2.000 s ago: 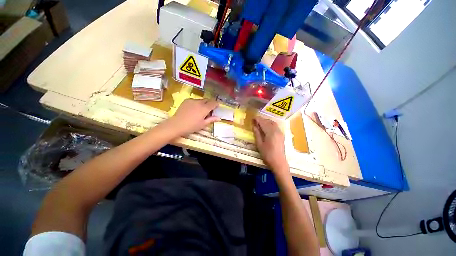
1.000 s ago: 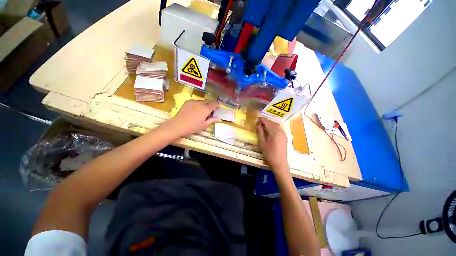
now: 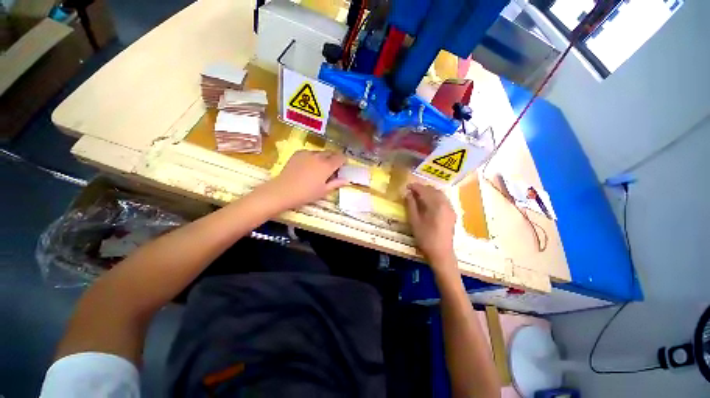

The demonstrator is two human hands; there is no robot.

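Observation:
A small pale workpiece [image 3: 355, 174] lies flat under the heat press [image 3: 393, 101]. My left hand [image 3: 309, 179] touches its left edge with the fingertips. A second pale piece [image 3: 356, 200] lies just in front of it, at the bench's front edge. My right hand [image 3: 430, 215] rests to the right of the pieces, fingers bent together; whether it holds anything cannot be seen. The yellow base plate [image 3: 296, 148] lies under the work. Stacked workpieces [image 3: 238, 132] stand in several piles left of the press.
Clear guards with yellow signs, left [image 3: 306, 99] and right [image 3: 450, 162], flank the press head. A red-handled tool [image 3: 539, 200] and thin red lead lie at right. A plastic-lined carton [image 3: 78, 241] stands on the floor at left.
The whole view has shifted slightly. The press head's red light seen earlier no longer shows. The hands and the two pieces keep nearly the same places.

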